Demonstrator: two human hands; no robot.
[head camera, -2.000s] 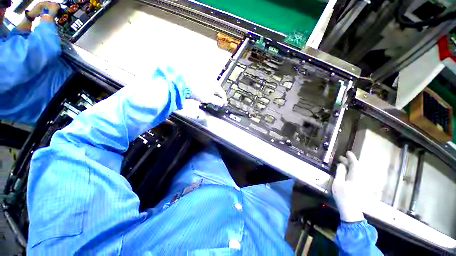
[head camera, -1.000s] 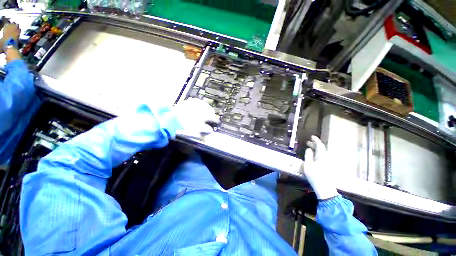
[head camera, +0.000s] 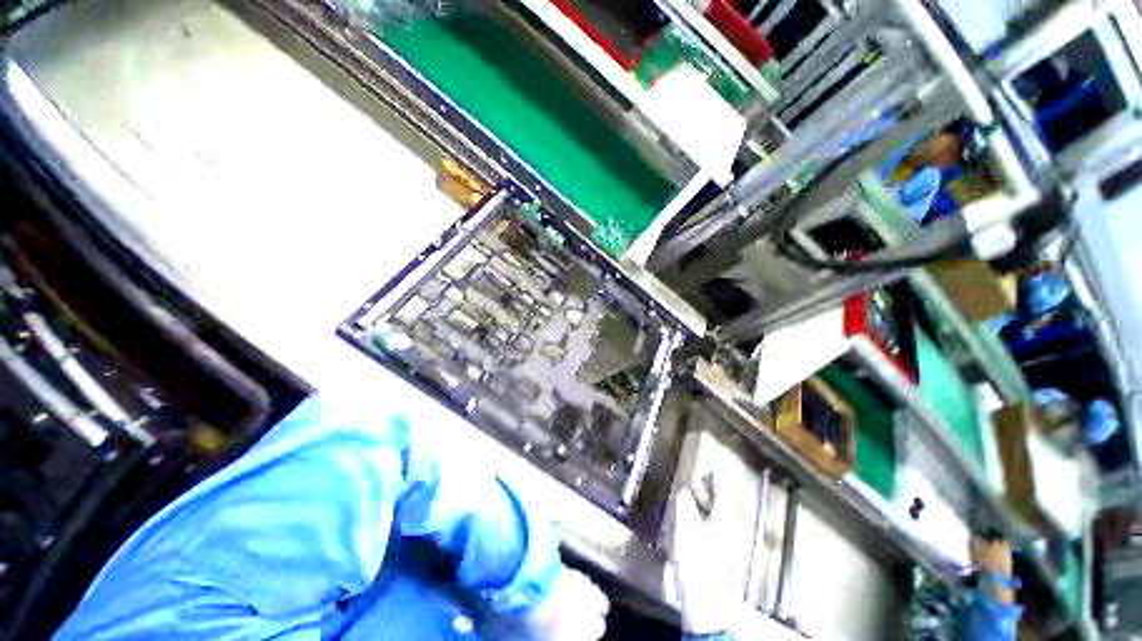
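Observation:
The dark wave solder pallet (head camera: 532, 344), with many irregular cutouts and silvery side rails, lies on the conveyor between its two long rails. No board shows in it. My left hand (head camera: 570, 611), in a white glove, is blurred at the bottom, below the front rail and apart from the pallet; its fingers cannot be made out. My right hand (head camera: 704, 570), also white-gloved, is faint against the pale conveyor, right of the pallet at the front rail. Its fingers point up and it holds nothing visible.
The front rail (head camera: 482, 445) runs diagonally below the pallet. A black tote (head camera: 163, 313) with dark pallets is at left. A brown component box (head camera: 814, 426) and a red-edged tray (head camera: 883, 332) sit on the shelves at right. Other people show in the right background.
The view has turned and tilted, showing more of the right background. My left hand has left the pallet's near-left corner and moved down and right. The other person's arm at left is out of view.

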